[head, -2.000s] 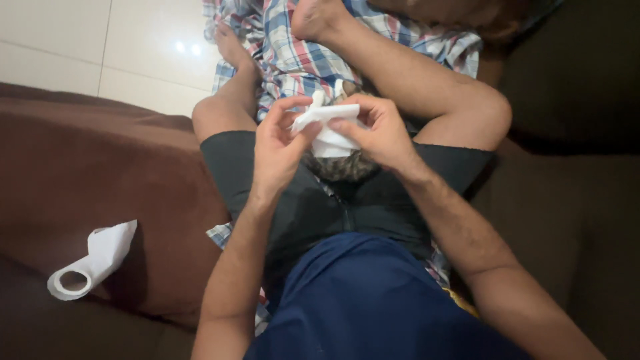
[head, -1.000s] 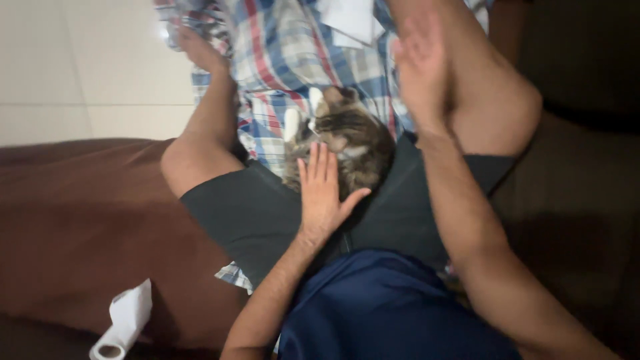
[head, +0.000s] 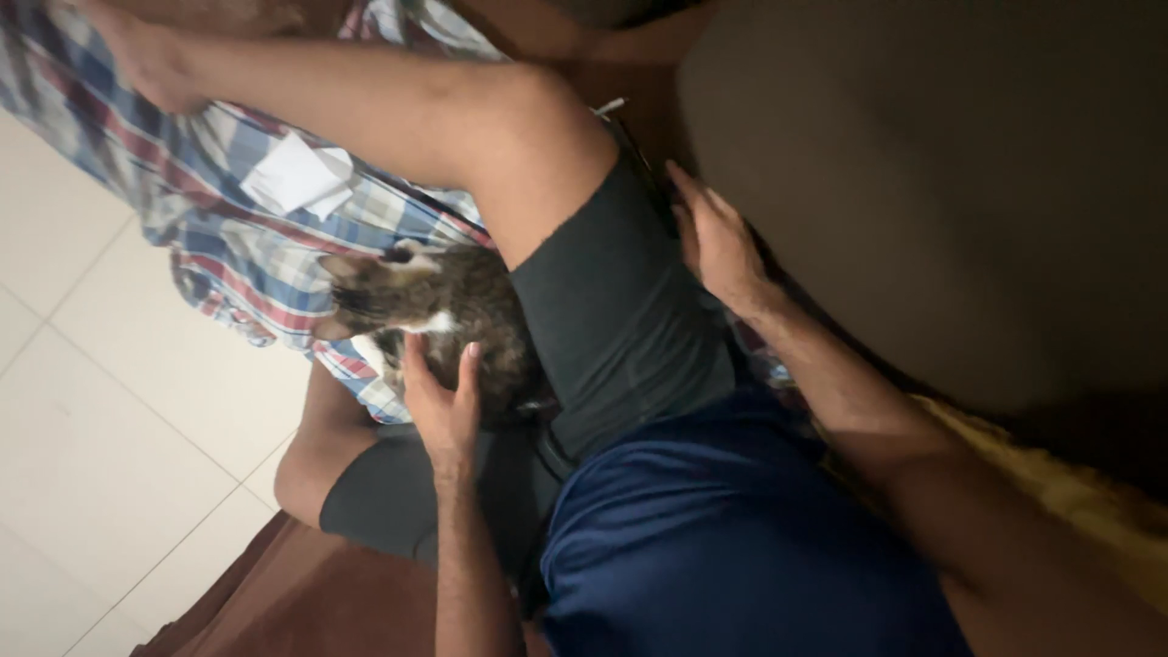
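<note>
A tabby kitten with white patches (head: 484, 319) lies between my thighs on a plaid cloth (head: 228, 246). Against its side rests my left hand (head: 444, 401), thumb and fingers apart, gripping nothing. My right hand (head: 721, 242) is down beside my right thigh, near the sofa's dark seat; its fingers are partly bent and hidden, and I cannot tell whether they touch or hold something. White folded paper (head: 301, 178) lies on the plaid cloth beyond the kitten, close to my right shin.
A dark sofa cushion (head: 876, 182) fills the right side. Near my right knee is the white tip of a cable (head: 610, 107). Brown fabric (head: 338, 593) covers the seat at the lower left, with pale floor tiles (head: 137, 392) beyond. Yellow cloth (head: 1049, 474) shows under my right arm.
Both hands held white paper over the kitten two seconds ago; the paper now lies on the cloth. My right hand has moved down beside my thigh. The view has turned strongly.
</note>
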